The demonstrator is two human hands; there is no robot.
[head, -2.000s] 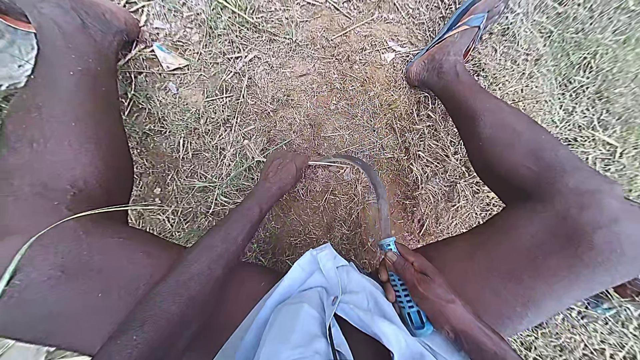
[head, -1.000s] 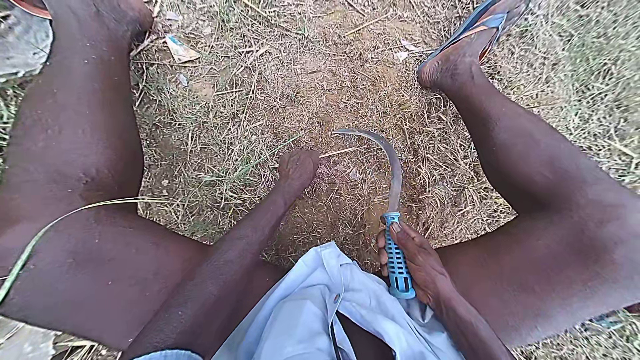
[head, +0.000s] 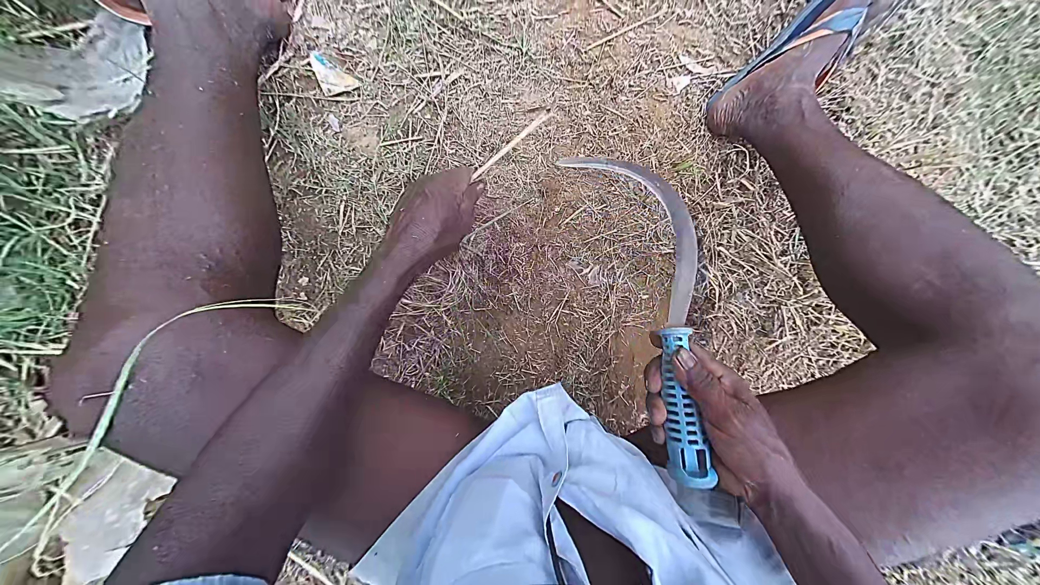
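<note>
My right hand point(head: 723, 414) grips the blue plastic handle of a sickle point(head: 686, 252), low at the right of centre. The curved metal blade rises from the handle and bends left, its tip over the dry ground. Left of the blade, my left hand point(head: 439, 211) is closed on a thin pale stalk point(head: 512, 145), which sticks out up and to the right. The stalk and the blade tip are apart. My left fingers are mostly hidden behind the back of the hand.
My bare legs spread to both sides, with a sandal point(head: 780, 49) on the right foot. A long green grass blade point(head: 122, 374) lies over my left thigh. Dry cut grass point(head: 504, 325) covers the soil between my legs. A scrap of wrapper point(head: 331, 75) lies near my left foot.
My left hand has moved away from the sickle blade, up and to the left, with the stalk in it. Two seconds ago the stalk's end met the blade near its tip. My right hand keeps its grip.
</note>
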